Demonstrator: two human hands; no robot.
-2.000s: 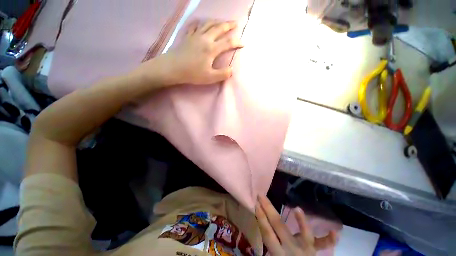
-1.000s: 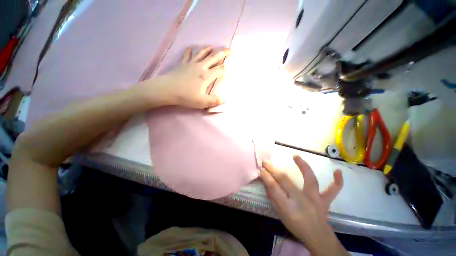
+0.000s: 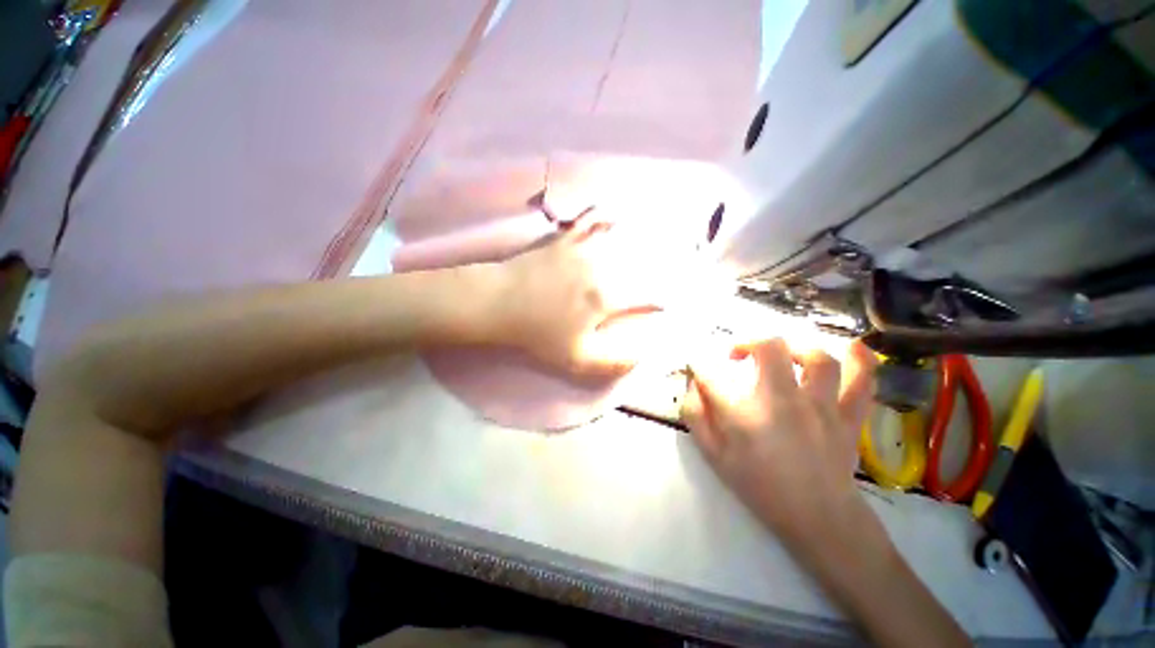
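The pink garment piece (image 3: 507,386) lies on the white machine table, its upper part bunched in folds and its rounded edge showing below my left hand. My left hand (image 3: 583,304) presses on the cloth, fingers toward the machine. My right hand (image 3: 785,411) is at the needle area with curled fingers; lamp glare hides whether it grips the cloth edge. The sewing machine's white head (image 3: 874,165) stands at the right. The needle and presser foot are lost in the glare. A thin dark seam line runs up the pink cloth above my left hand.
Large pink panels (image 3: 253,165) lie at the left. Yellow handles (image 3: 894,458), red handles (image 3: 963,437), a slim yellow-handled tool (image 3: 1009,443), a black flat thing (image 3: 1058,532) and a small metal disc (image 3: 994,553) lie at the right. The ruler-like table edge (image 3: 481,551) curves below.
The worked cloth has moved up toward the needle and bunched. My left hand has moved right and down. My right hand has moved up to the needle area, and its fingers have curled.
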